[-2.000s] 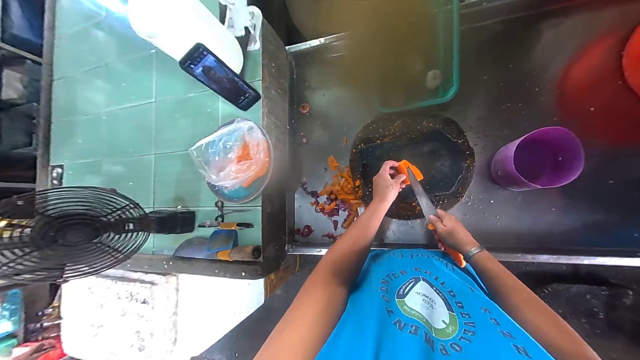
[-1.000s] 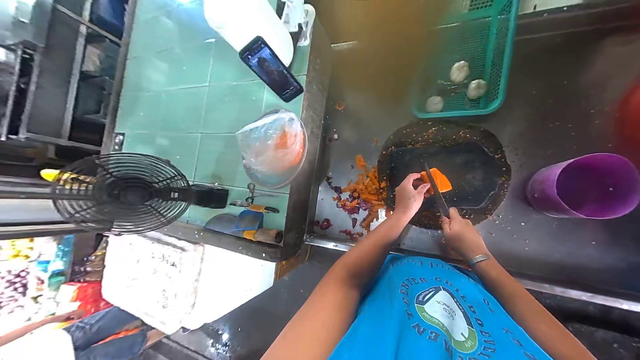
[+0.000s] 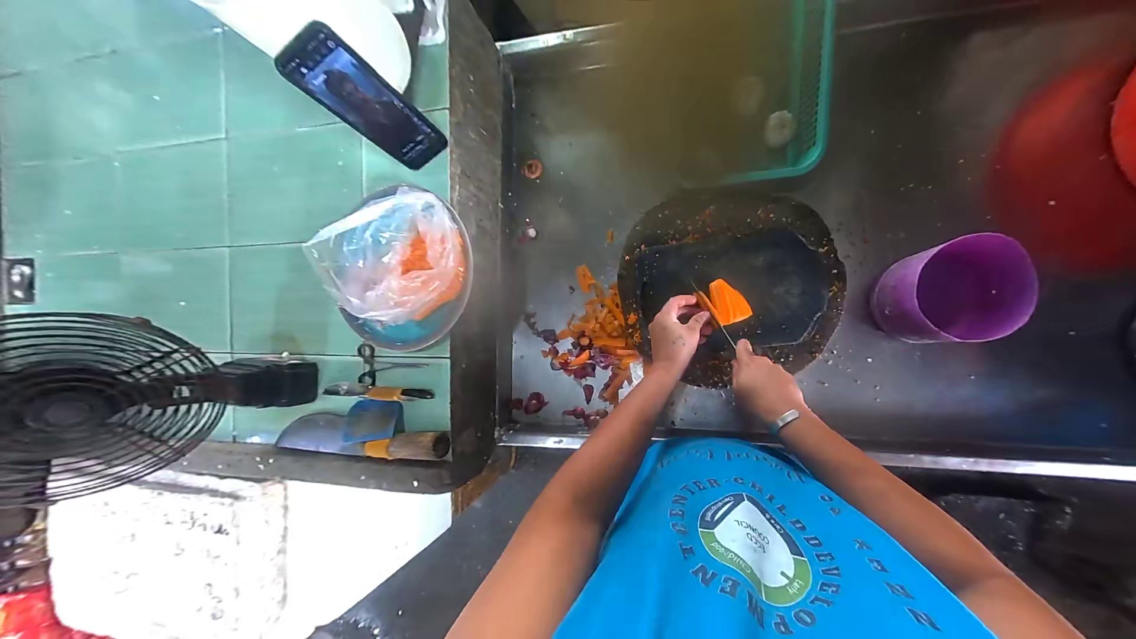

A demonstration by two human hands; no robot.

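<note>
A dark round chopping board [image 3: 781,275] lies in front of me on the metal counter. On it, a piece of carrot [image 3: 729,303] sits at the blade of a knife [image 3: 715,321]. My right hand [image 3: 765,382] is closed round the knife's handle. The fingertips of my left hand [image 3: 679,335] pinch at the carrot on the other side of the blade; how much they hold is partly hidden. Orange and purple peelings [image 3: 599,337] are heaped left of the board. A bowl with a clear plastic bag [image 3: 390,266] of orange shreds rests on the green tiles.
A purple plastic cup [image 3: 954,288] is right of the board, and a green basket [image 3: 821,106] lies beyond it. On the tiled ledge are a phone [image 3: 359,93], a cleaver [image 3: 311,433], a smaller knife [image 3: 382,392] and a fan [image 3: 80,408]. A red round object stands at far right.
Two seconds ago the carrot was held up with the knife against it; now it is down on the board, with the blade at its left side. The view has shifted.
</note>
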